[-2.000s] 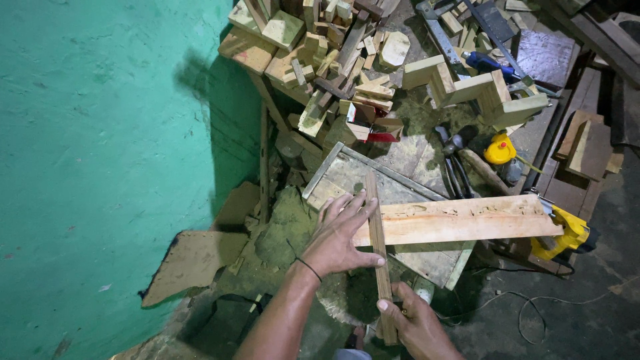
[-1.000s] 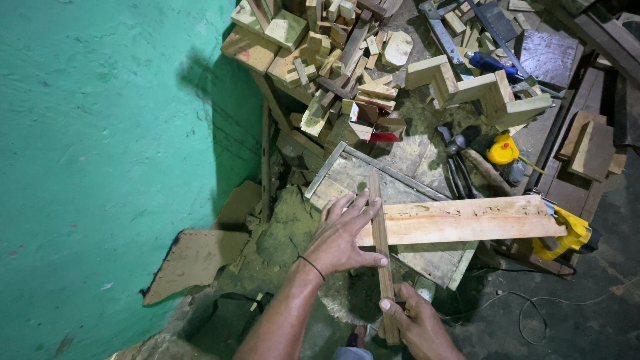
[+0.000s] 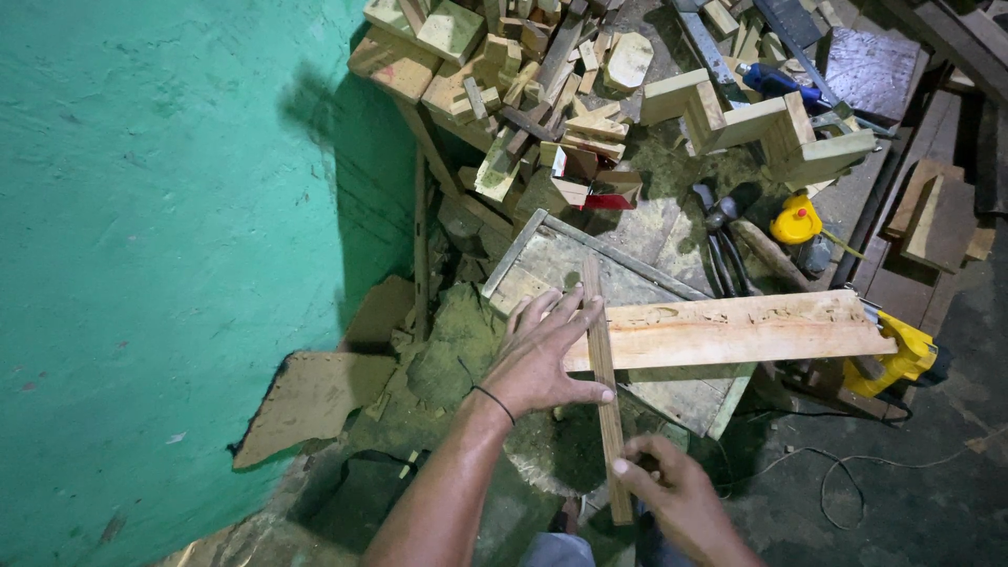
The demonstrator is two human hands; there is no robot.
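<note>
A narrow dark wooden strip (image 3: 605,394) lies across a pale, rough-edged board (image 3: 732,329), which rests over a shallow wooden tray (image 3: 713,402). My left hand (image 3: 543,354), with a thin black band at the wrist, presses on the board's left end and grips the strip between thumb and fingers. Near the strip's lower end is my right hand (image 3: 665,480), its thumb and curled fingers at the strip's edge; whether they pinch it cannot be told. Beyond the board lie pincers (image 3: 720,236), a hammer (image 3: 764,244) and a yellow tape measure (image 3: 797,220).
Wood offcuts (image 3: 535,79) pile up at the top. A zigzag of joined wood blocks (image 3: 756,126) stands right of them, near a blue-handled tool (image 3: 780,83). A yellow power tool (image 3: 898,354) sits at the board's right end. A green wall (image 3: 173,236) bounds the left; a cable (image 3: 835,465) crosses the floor.
</note>
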